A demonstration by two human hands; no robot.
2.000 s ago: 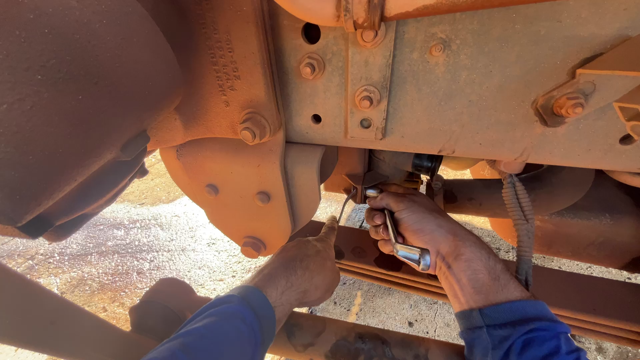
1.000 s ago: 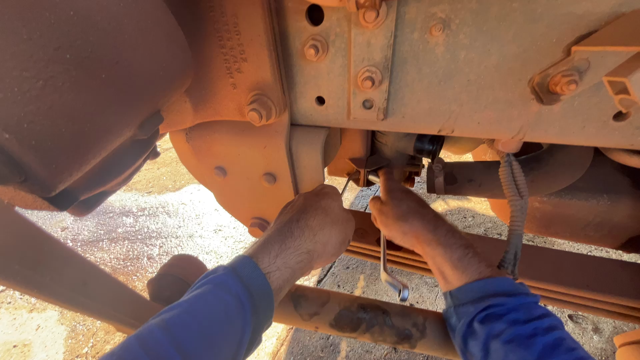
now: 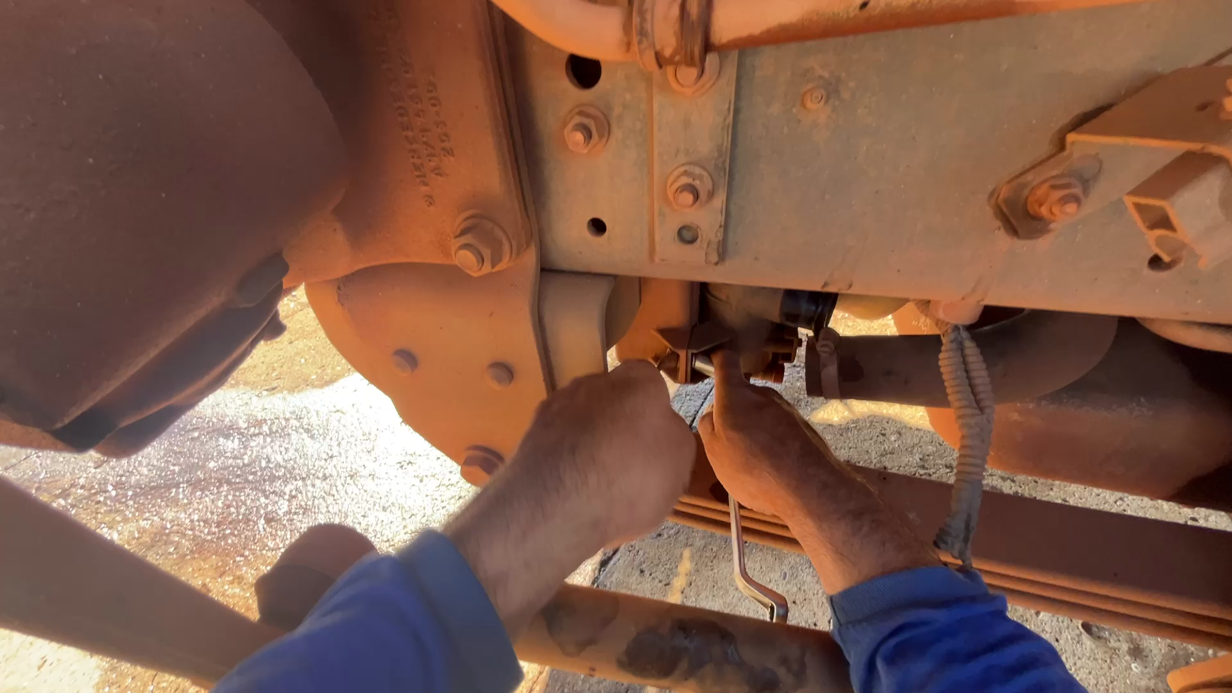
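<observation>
My left hand [image 3: 616,448] is closed in a fist beside a small metal bracket [image 3: 691,348] under the frame rail; what its fingers grip is hidden. Close on its right, my right hand [image 3: 760,443] reaches up to the same bracket, its extended finger or thumb by a shiny metal end there. A bent metal wrench [image 3: 743,558] hangs down from beneath the right hand, its lower end over a dusty round tube. Whether the right hand's fingers close on the wrench cannot be seen. A black cylindrical fitting [image 3: 807,310] sits behind the bracket.
Above runs a dusty steel frame rail [image 3: 866,173] with bolts. A large cast bracket [image 3: 423,144] and a rounded housing [image 3: 144,192] stand at left. Corrugated conduit [image 3: 967,433] hangs at right. Stacked leaf springs [image 3: 1078,568] and the round tube [image 3: 674,640] cross below.
Two seconds ago my left index finger pointed at the bracket and the wrench lay across my right hand. Now the left hand is a fist higher up, and the wrench hangs downward.
</observation>
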